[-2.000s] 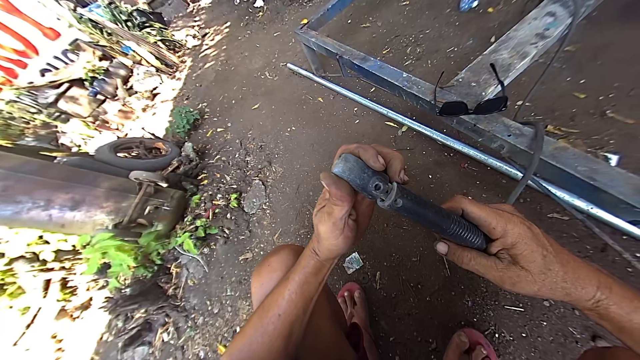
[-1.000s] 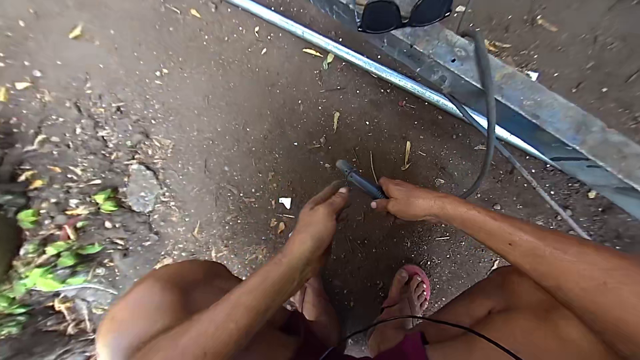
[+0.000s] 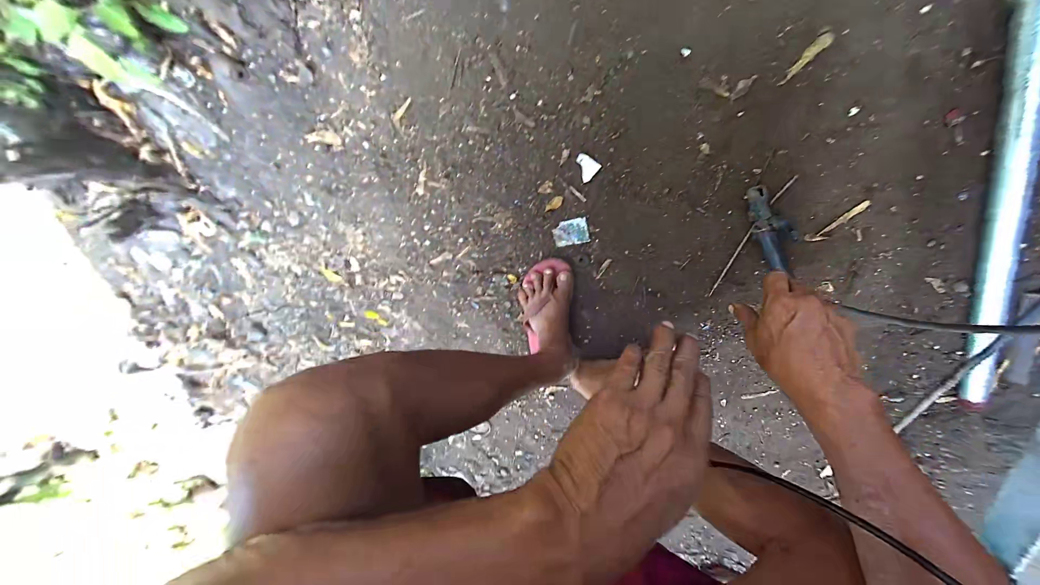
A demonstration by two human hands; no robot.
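My right hand is closed around the dark handle of a welding electrode holder, low over or on the dirt at the right. The holder's worn metal head points away from me, and a black cable runs off to the right from near the hand. My left hand is above my lap and lower leg, back upward, with its fingers extended and nothing visible in it; its palm is hidden.
A shiny metal pipe lies along the right edge, with cables near its end. A thin black cord crosses over my leg. My foot in a pink sandal stands on littered dirt. Green leaves grow at the upper left.
My left hand has come off the electrode holder and moved back toward my lap. My right hand keeps the holder, now lower toward the ground. The view has swung sharply.
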